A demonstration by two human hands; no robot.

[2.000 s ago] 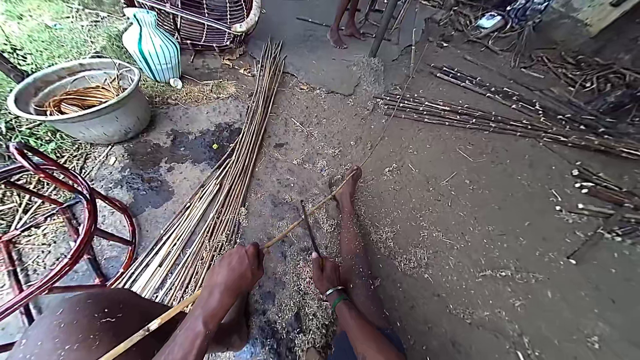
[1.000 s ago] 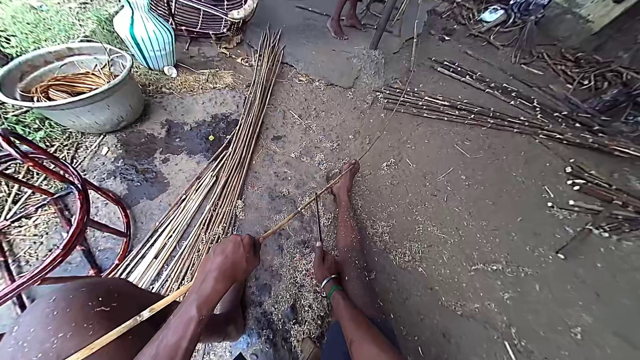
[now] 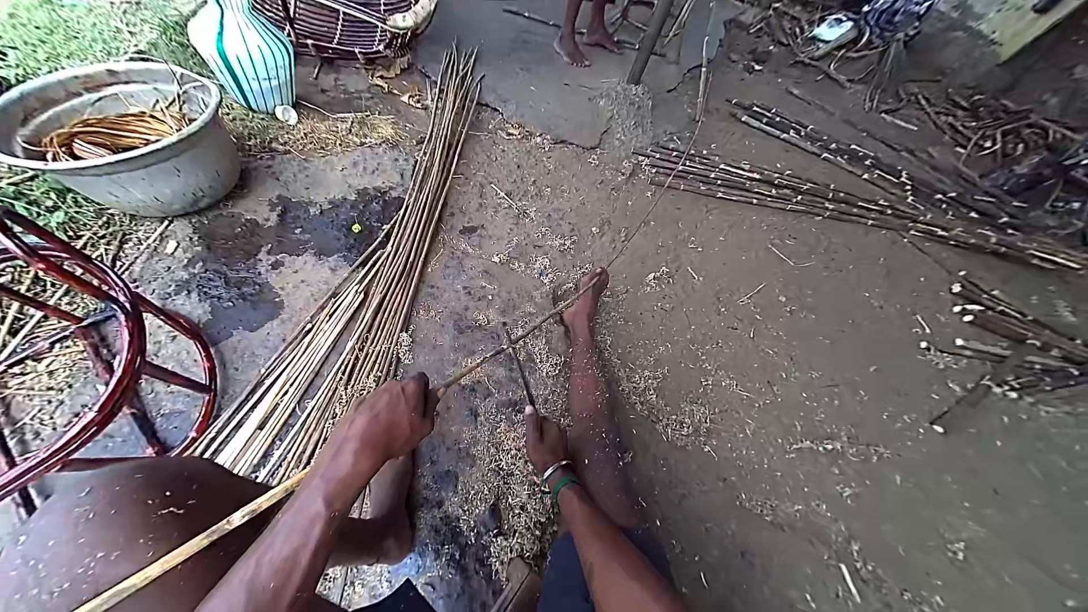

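My left hand [image 3: 399, 418] is closed around a long cane rod [image 3: 195, 544], which runs from the lower left over my thigh to my outstretched foot [image 3: 586, 293]. Beyond the foot, its thin end bends up toward the top of the view. In my right hand [image 3: 546, 442] is the handle end of a thin, dark blade [image 3: 518, 374]; its far part meets the rod between my left hand and the foot. The blade's exact kind cannot be told. A bundle of peeled-looking canes [image 3: 416, 229] lies on the ground left of the rod, and pale shavings [image 3: 501, 484] are scattered below my hands.
At left are a glossy red-brown cane frame [image 3: 127, 365], a grey basin [image 3: 183, 170] with coiled strips and a striped container [image 3: 246, 59]. Knotty canes [image 3: 799, 200] and a cut-ended bundle [image 3: 1011, 327] lie at right. Another person's feet [image 3: 578, 47] are near a post [image 3: 650, 42].
The tip of the blade, low and nearly upright against the rod one second ago, now leans to the left across it. Both hands still hold the same things.
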